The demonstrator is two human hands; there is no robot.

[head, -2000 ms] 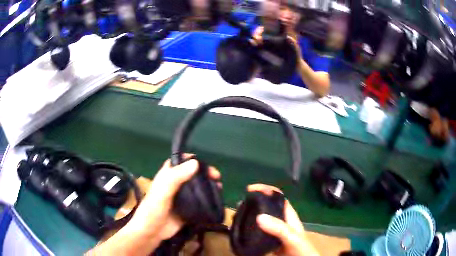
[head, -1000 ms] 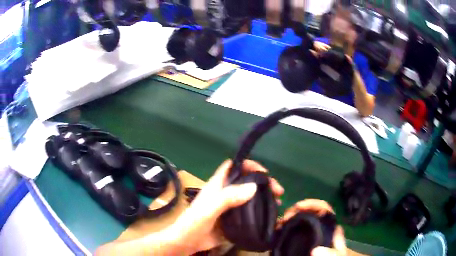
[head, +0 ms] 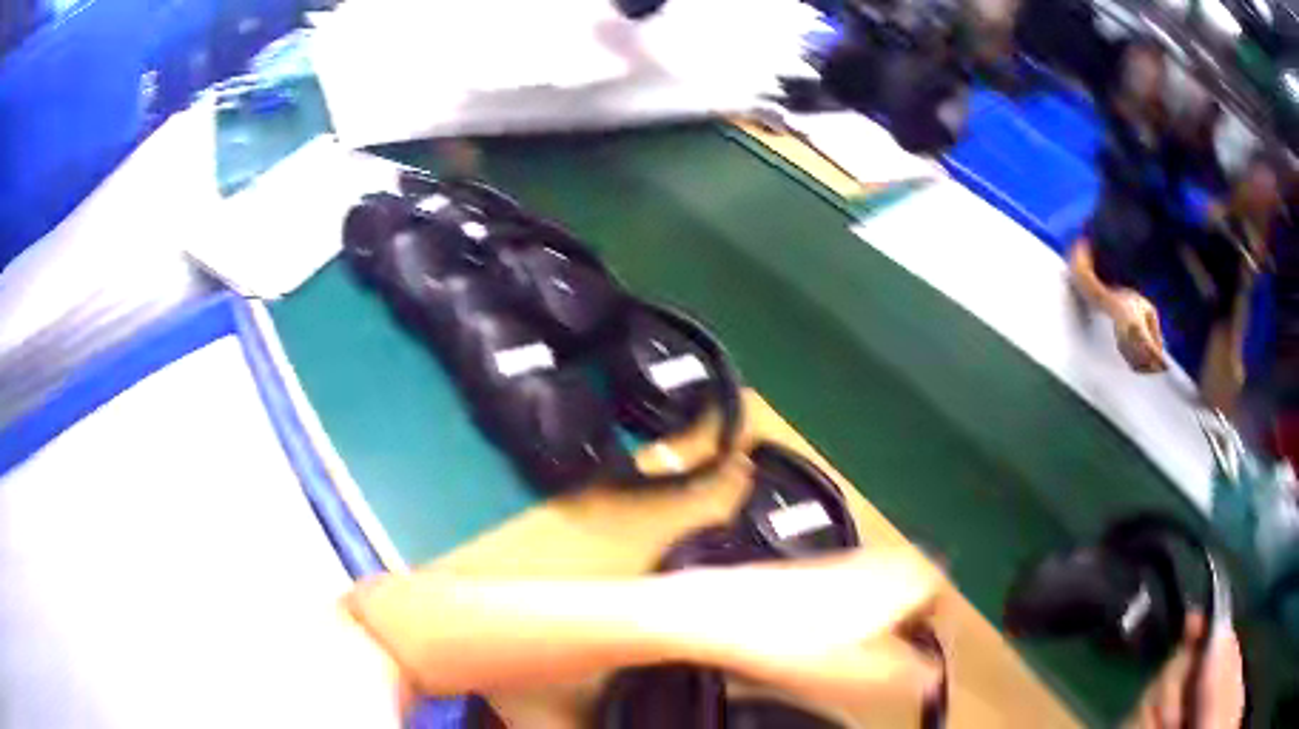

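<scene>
Black over-ear headphones (head: 1090, 595) with a white sticker are at the belt's lower right. My right hand (head: 1200, 681), blurred and cut off by the bottom edge, grips their headband. My left forearm reaches across the tan cardboard (head: 499, 570). My left hand (head: 862, 627) is blurred over other black headphones (head: 798, 516) lying there, and its fingers are hard to make out. More dark cups (head: 663, 701) show below the forearm. A row of black headphones (head: 527, 363) with white stickers lies on the green bench at left.
The green belt (head: 798, 313) runs diagonally. A blue-rimmed bin with white lining (head: 143, 556) is at left. White sheets (head: 527, 71) are stacked at the top. A blue bin (head: 1026, 157) and another person's hand (head: 1137, 331) are across the belt.
The view has swung left and down. My hands were together on one pair of headphones and are now apart. My left arm now lies across the cardboard, and my right hand is at the far right.
</scene>
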